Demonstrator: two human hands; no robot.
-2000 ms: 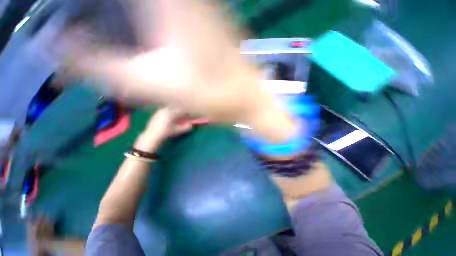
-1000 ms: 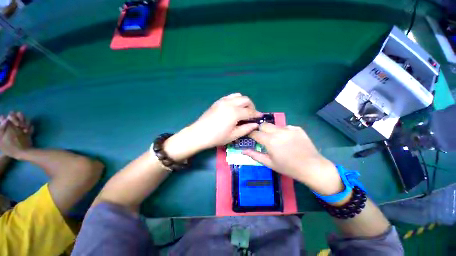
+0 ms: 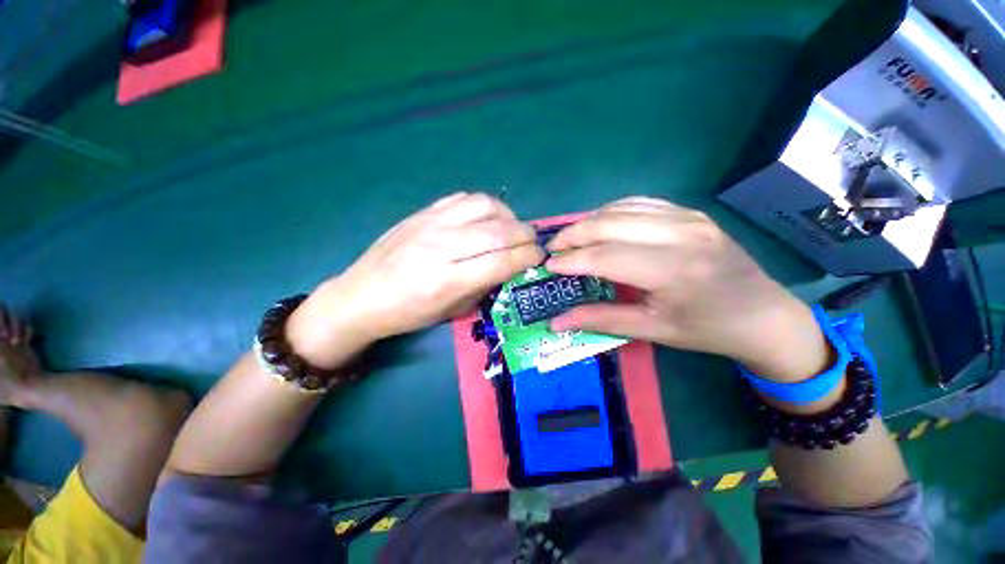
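Observation:
A black housing (image 3: 623,441) with a blue battery pack (image 3: 564,424) lies on a red foam pad (image 3: 477,435) in front of me. A green circuit board (image 3: 527,344) with a dark digit display (image 3: 551,295) sits tilted over the housing's upper end. My left hand (image 3: 446,264) has its fingertips at the board's upper left edge; what they touch is hidden. My right hand (image 3: 672,281) holds the board's right side, thumb on its face below the display. Thin wires (image 3: 493,358) show at the board's left. The housing's top end is mostly covered by my fingers.
A white screw feeder (image 3: 860,165) marked FUMA stands at the right, with a flat dark device (image 3: 948,314) beside it. Another blue unit (image 3: 154,31) lies on a red pad (image 3: 176,68) at the upper left. A coworker's bare arm (image 3: 105,430) is at the left edge.
The view has moved closer and shifted, so the feeder looks larger. The circuit board now shows more fully and is tilted. Both hands remain at the housing's upper end.

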